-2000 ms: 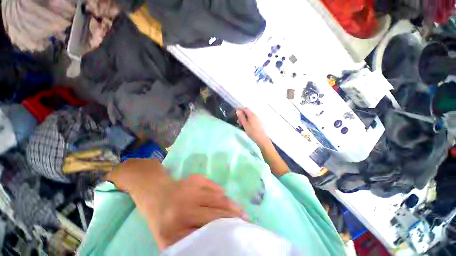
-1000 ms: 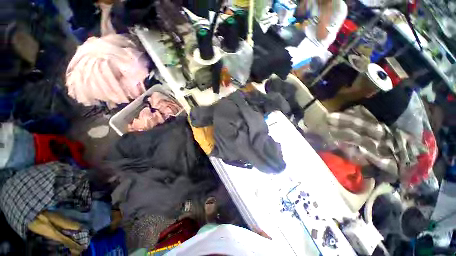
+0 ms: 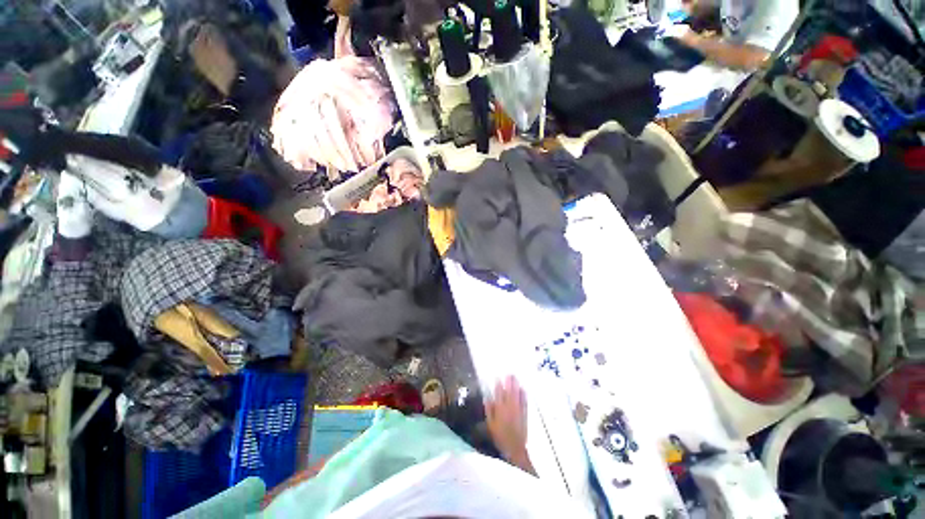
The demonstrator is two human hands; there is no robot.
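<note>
My right hand [image 3: 507, 418] rests at the near left edge of the white machine table [image 3: 507, 322], fingers extended and apart, holding nothing. Only a strip of skin of my left arm shows at the bottom, beside the light green clothing; my left hand is not visible. A dark grey garment piece [image 3: 517, 228] lies crumpled on the table's far end, partly over a tan board [image 3: 441, 228]. More dark grey fabric [image 3: 375, 289] is heaped left of the table. The white sewing machine [image 3: 634, 458] is at the lower right, cut off by the frame.
Blue crates [image 3: 269, 426] and checked garments [image 3: 183, 289] are at left. A pink heap [image 3: 335, 117] and a light basket [image 3: 340, 193] stand beyond the grey heap. Thread cones [image 3: 456, 56] stand at the back. Red cloth [image 3: 730, 350] and brown plaid fabric [image 3: 801, 279] lie right of the table.
The view has swung from my lap along the table, then shifted so the table's middle shows again. My left hand has left the view. My right hand is back in view at the table edge.
</note>
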